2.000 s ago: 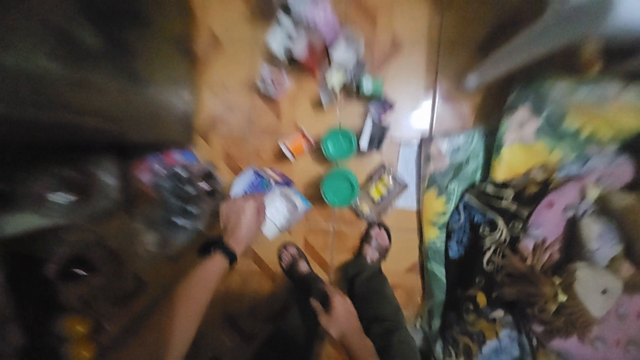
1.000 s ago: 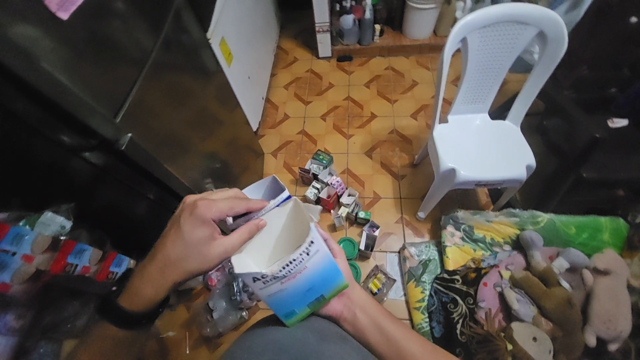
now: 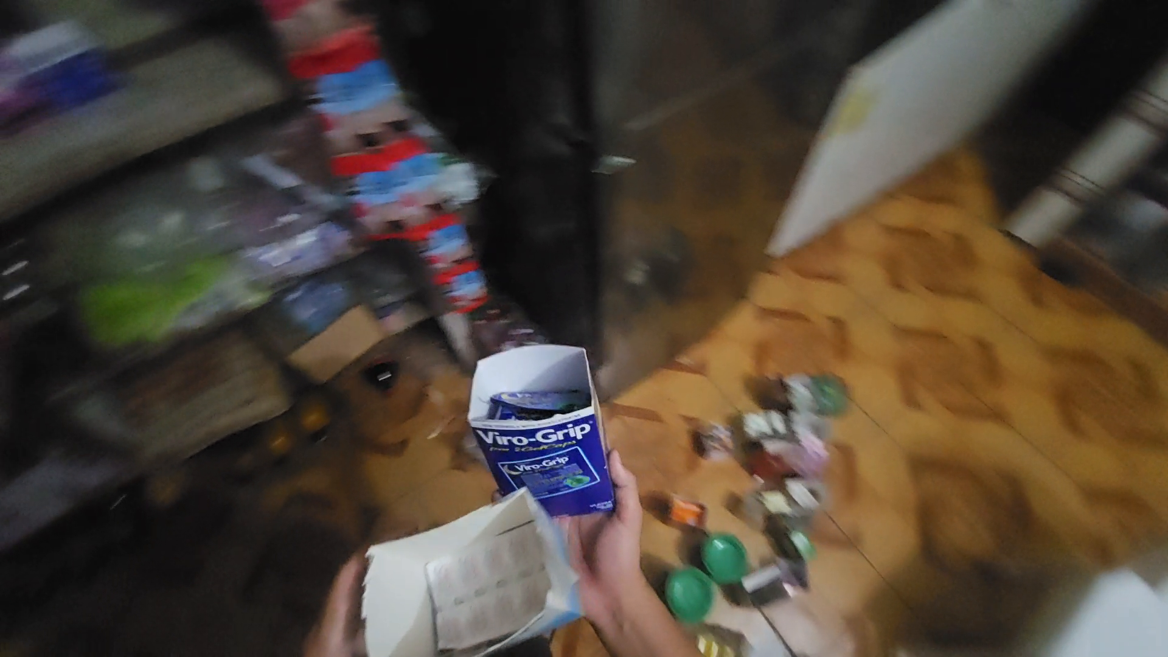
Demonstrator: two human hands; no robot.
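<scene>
My left hand (image 3: 342, 602) holds an opened white and light-blue carton (image 3: 392, 584) by its left side, at the lower middle of the head view. Pale blister packs (image 3: 490, 584) lie inside it. Just above and to the right, my right hand (image 3: 607, 547) grips a blue Viro-Grip box (image 3: 552, 465) from below and its right side. That box stands upright with its top open, and dark blue packets (image 3: 538, 403) show within. The two cartons overlap in the view; whether they touch, I cannot tell.
Two green round lids or dishes (image 3: 689, 594) and several small boxes (image 3: 776, 424) lie on the tiled floor (image 3: 949, 438). Cluttered shelves (image 3: 119, 119) and a hanging strip of red and blue packets (image 3: 392, 173) are at left. A white panel (image 3: 903, 109) stands at upper right.
One second ago both hands were at the white and light-blue carton; now they hold separate cartons, the right one on the blue box. The view has swung left.
</scene>
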